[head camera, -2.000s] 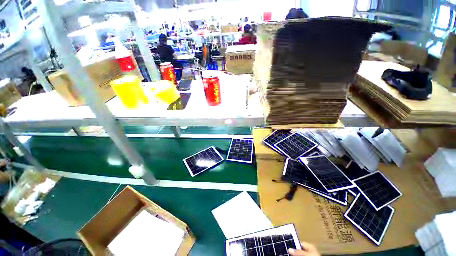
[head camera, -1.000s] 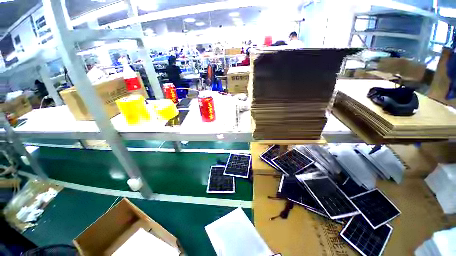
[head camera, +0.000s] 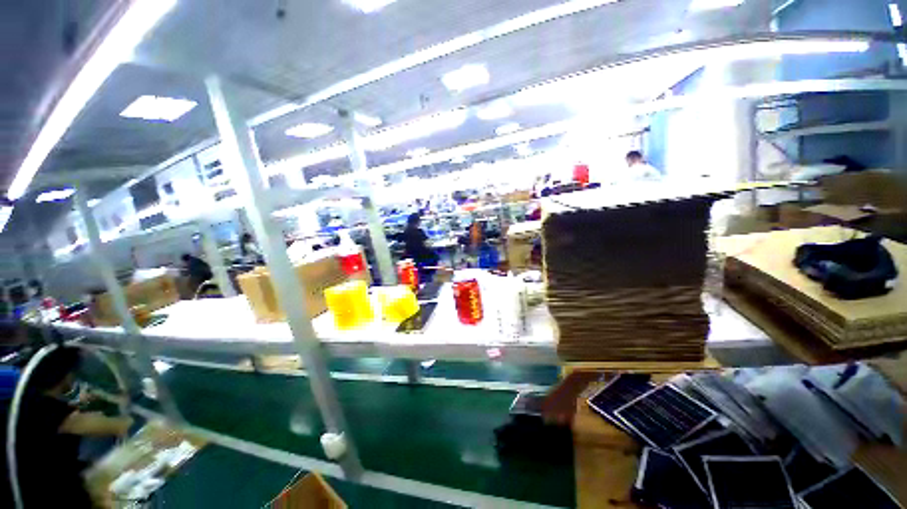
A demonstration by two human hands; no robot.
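Neither of my hands can be made out. Several dark solar panels with pale frames lie overlapping on brown flattened cardboard at the lower right, some cut off by the bottom edge. White foam sheets or sleeves lie fanned behind them. On the green bench, left of the cardboard, is a blurred dark object, perhaps panels. A reddish-brown blur beside it cannot be identified. The tip of an open carton shows at the bottom edge.
A white shelf crosses behind, bearing a tall cardboard stack, red cans and yellow objects. A black item lies on flat cardboard at right. A metal post stands left. A person is at lower left.
The view has tilted up and swung left. The hand seen on a panel two seconds ago is out of view, as is the white sheet beside it. Only the small carton's tip remains.
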